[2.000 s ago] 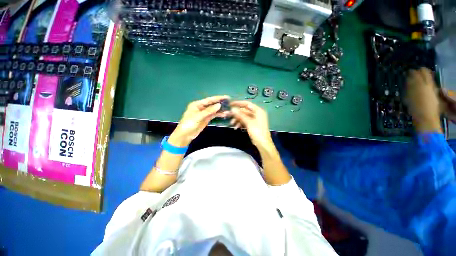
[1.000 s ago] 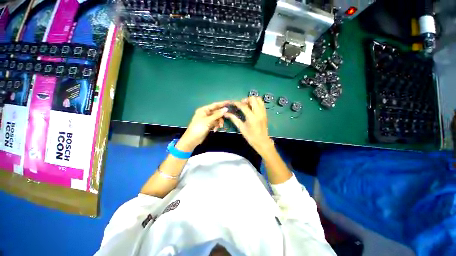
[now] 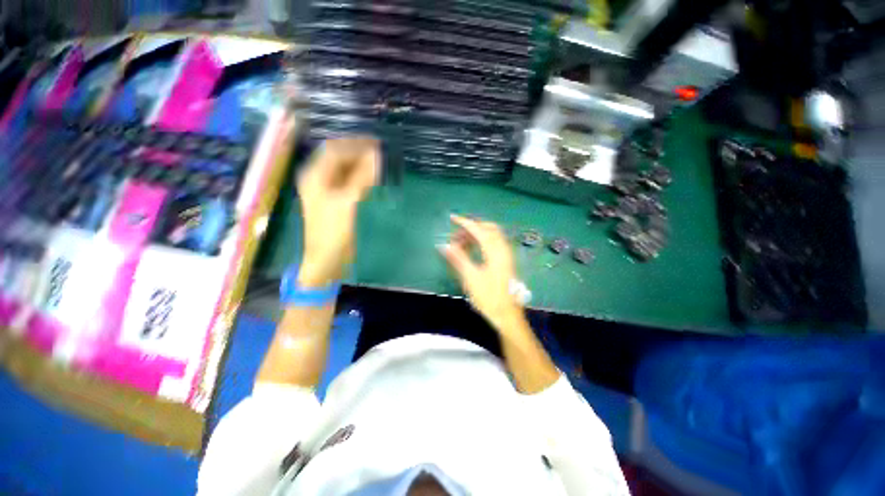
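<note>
My left hand (image 3: pixel 338 189) is raised at the front of the stacked clear trays (image 3: pixel 417 73). It is strongly blurred, and I cannot tell whether it holds anything. My right hand (image 3: pixel 482 262) is over the green mat (image 3: pixel 408 228) near its front edge, thumb and fingers apart, with nothing visible between them. Just right of it, round wired modules (image 3: pixel 558 246) lie in a short row; three show. The dark piece that was between my hands is not distinguishable now.
The pink and white carton (image 3: pixel 146 223) with rows of black square parts is at left. A silver metal box (image 3: pixel 573 145) stands at back, beside heaped modules (image 3: pixel 640 223). A black parts tray (image 3: pixel 791 232) is at right, and a neighbour's blue clothing (image 3: pixel 767 397) is below it.
My hands have separated: the left moved up and left towards the stacked trays, the right stays near the row. The view has shifted and blurred. The neighbour's hand has left the black tray.
</note>
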